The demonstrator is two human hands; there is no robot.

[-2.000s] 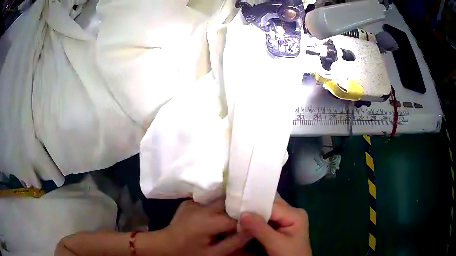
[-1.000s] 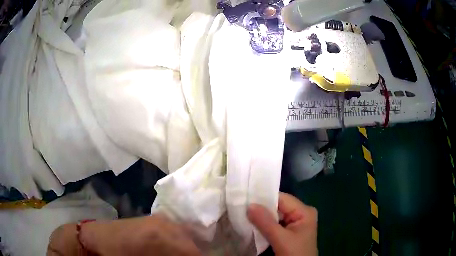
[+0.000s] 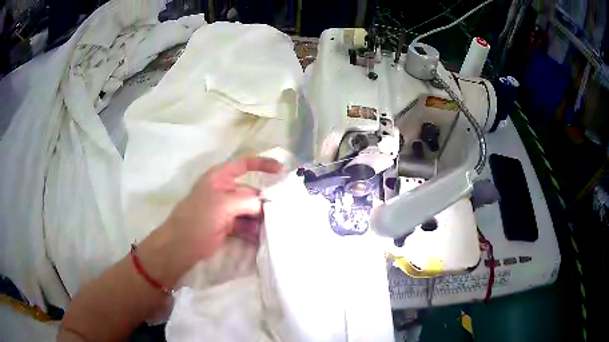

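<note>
A large white garment piece (image 3: 214,107) spreads over the left and middle. Its long straight folded band (image 3: 304,287) runs from the machine's needle area (image 3: 350,210) down to the bottom edge, washed out by bright light. My left hand (image 3: 220,207), with a red string on the wrist, is over the cloth left of the needle area. Its fingers are apart, with fingertips at the band's upper left edge; I see no clear grip. My right hand is not in view. The off-white sewing machine (image 3: 334,87) stands behind the needle area.
A whitish lamp (image 3: 427,204) on a ribbed metal neck hangs right of the needle. A black phone-like object (image 3: 513,197) lies on the pale table (image 3: 541,257), which has a ruler along its front edge. A white thread cone (image 3: 475,59) stands behind. Heaped white cloth (image 3: 40,153) is at left.
The view has tilted up, showing more of the machine. My left hand has moved from the band's lower end up beside the needle area. My right hand, earlier holding the band's lower end, has left view.
</note>
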